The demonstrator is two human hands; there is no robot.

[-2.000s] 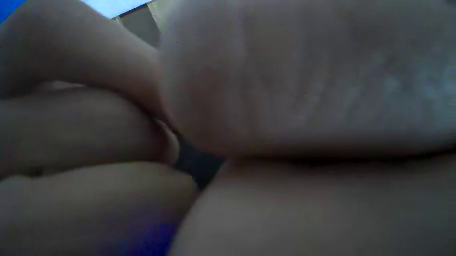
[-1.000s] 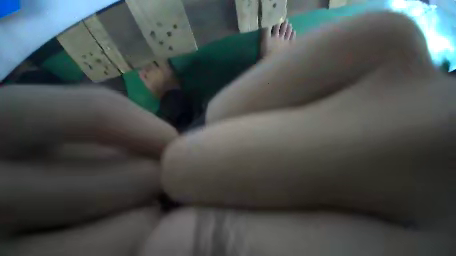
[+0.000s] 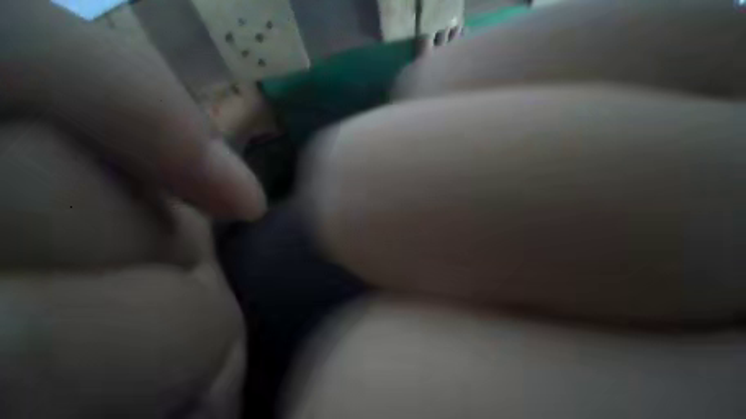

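Both hands are very close to the camera, large, blurred and cut off by the picture's edges. My left hand (image 3: 106,204) fills the left side, with one fingertip pointing right towards the middle. My right hand (image 3: 515,204) fills the right side, its fingers lying roughly level and pointing left. A narrow gap separates the hands, with dark blue cloth (image 3: 282,274) showing in it. No held thing is visible, but the palms and whatever lies behind the fingers are hidden.
Behind the hands are pale pallet slats (image 3: 253,37) with dark spots, and green floor (image 3: 348,78). A foot (image 3: 233,110) is partly visible beside the slats. A sliver of white surface (image 3: 88,6) shows at the top left.
The fingers, which met near the middle, have drawn apart and a gap with dark cloth shows between them. The hands now cover more of the top right and left.
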